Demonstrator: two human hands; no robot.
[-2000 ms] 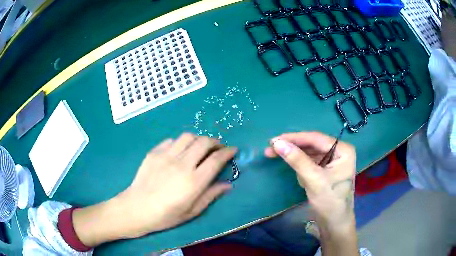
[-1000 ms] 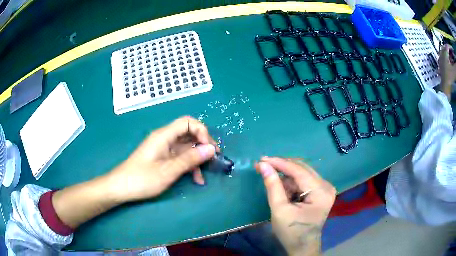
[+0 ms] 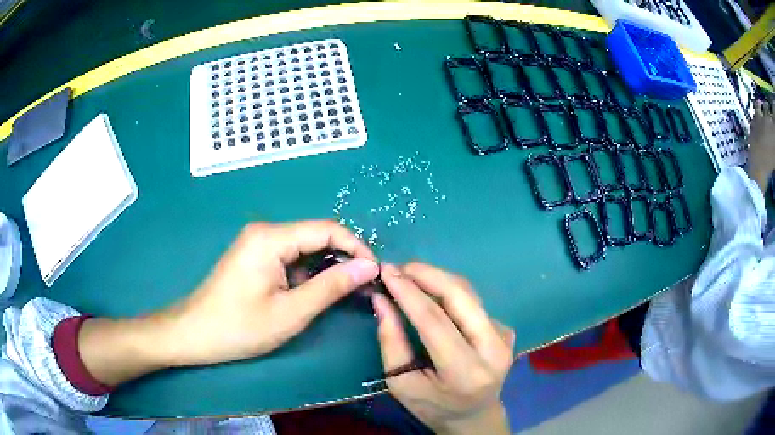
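Observation:
My left hand (image 3: 280,285) is closed on a black watch case frame (image 3: 327,262), mostly hidden by my fingers. My right hand (image 3: 442,336) touches its right end with thumb and fingertips, close against my left fingertips. Slim dark tweezers (image 3: 399,372) lie across my right palm, pointing left. Whether my right fingertips pinch a tiny part cannot be seen. Tiny clear-whitish parts (image 3: 408,204) are scattered on the green bench top just beyond my hands. Rows of black watch case frames (image 3: 585,240) lie at the right.
A white parts tray (image 3: 276,160) with dark parts stands beyond my left hand. A plain white tray (image 3: 78,200) and a grey flat rectangle (image 3: 40,126) lie left. A blue bin (image 3: 650,59) is back right. A neighbour's sleeve (image 3: 709,272) is at far right. A yellow edge borders the bench.
My right hand has moved left from beside the frame rows to meet my left hand at the held frame. My left hand has lifted and closed around the frame. The view has shifted.

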